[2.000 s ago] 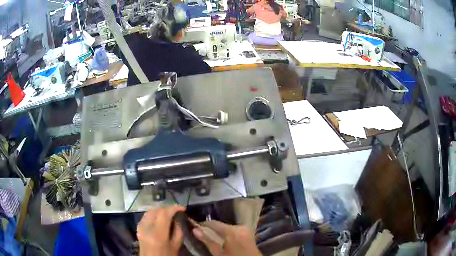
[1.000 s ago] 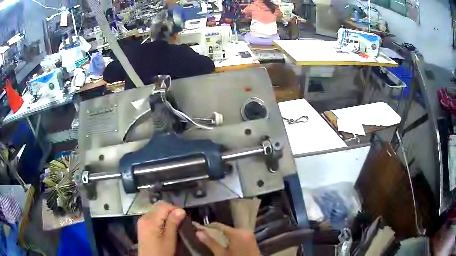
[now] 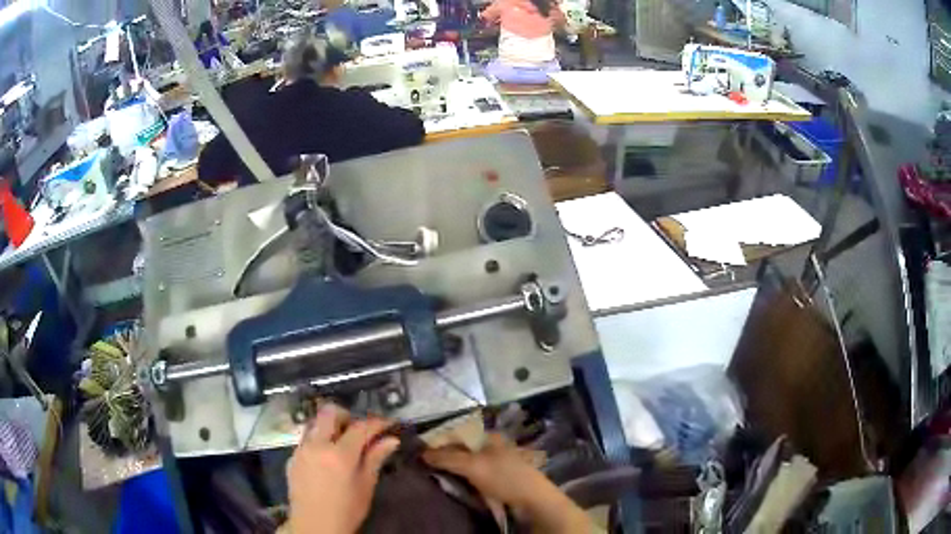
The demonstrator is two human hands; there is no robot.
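Note:
A dark brown sewn fabric piece [image 3: 409, 495] hangs between my two hands at the front edge of the tilted grey metal plate [image 3: 407, 203]. A paler tan part [image 3: 459, 430] shows above my right hand. My left hand [image 3: 336, 464] holds the piece's left side, fingertips close under the small clamp blocks. My right hand [image 3: 490, 464] holds its right side, fingers bent over the cloth. The dark blue clamp head [image 3: 332, 313] with its bright cylinder sits just above my hands. The pins under the edge are hidden by hands and cloth.
Brown and tan pieces [image 3: 594, 475] are heaped below the plate. Tied bundles [image 3: 777, 485] stand at the lower right. A fanned pile [image 3: 115, 391] is at the left above a blue bin [image 3: 151, 506]. A person in dark clothing [image 3: 302, 125] sits beyond the machine.
My hands have moved up and slightly apart, closer to the plate's edge. The brown piece, earlier a narrow folded strip, now shows wider below them. The whole view has shifted slightly.

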